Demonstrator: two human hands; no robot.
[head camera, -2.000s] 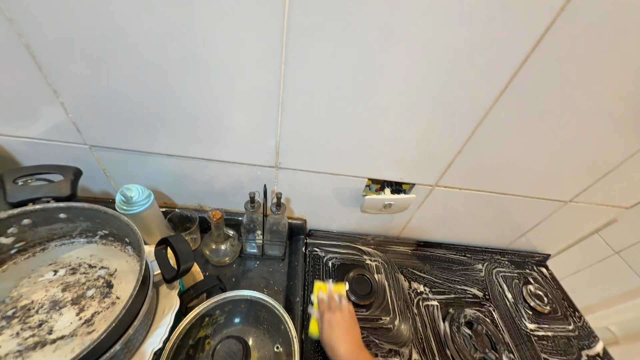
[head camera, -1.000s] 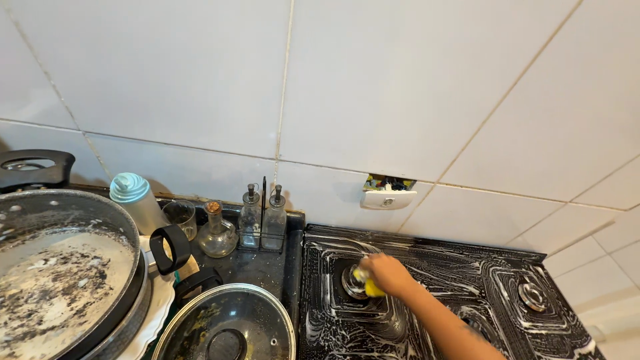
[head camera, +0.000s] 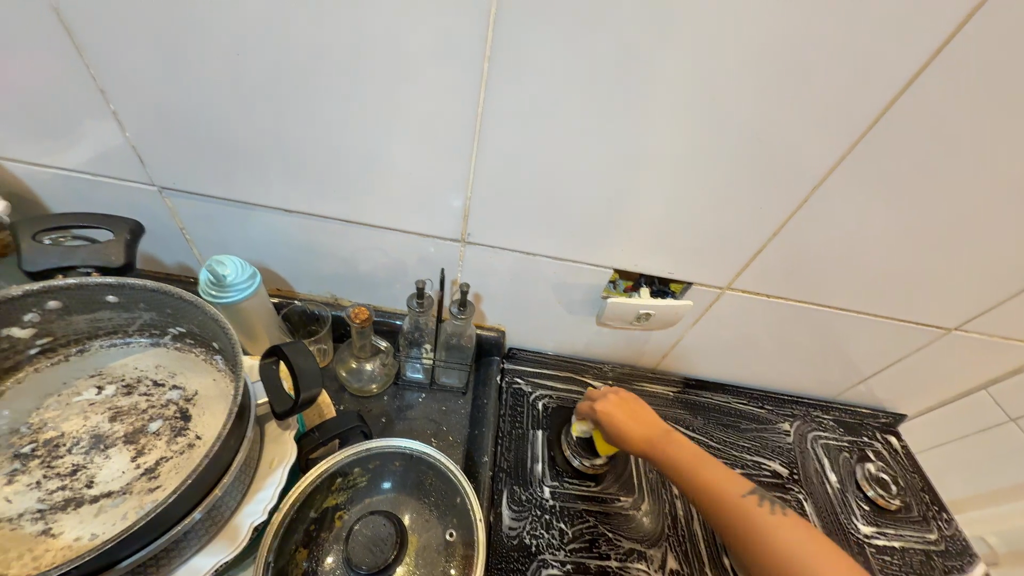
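Note:
My right hand (head camera: 622, 420) grips a yellow sponge (head camera: 604, 444), pressed against the back left burner (head camera: 582, 448) of a black gas stovetop (head camera: 720, 400). White suds in streaks and swirls cover the stovetop around it. Another burner (head camera: 882, 482) sits farther right, also ringed by suds. The forearm reaches in from the bottom right and hides part of the surface. My left hand is out of the picture.
Left of the stove stand a soiled pan (head camera: 120, 432), a glass lid (head camera: 416, 512), a capped bottle (head camera: 232, 288), a drinking glass (head camera: 310, 332), a corked flask (head camera: 366, 364) and cruets in a rack (head camera: 436, 372). An outlet plate (head camera: 645, 313) hangs loose from the tiled wall.
Two seconds ago my right hand was with the sponge at the stovetop's left edge. It has since moved right, onto the back left burner, where it was a second ago too.

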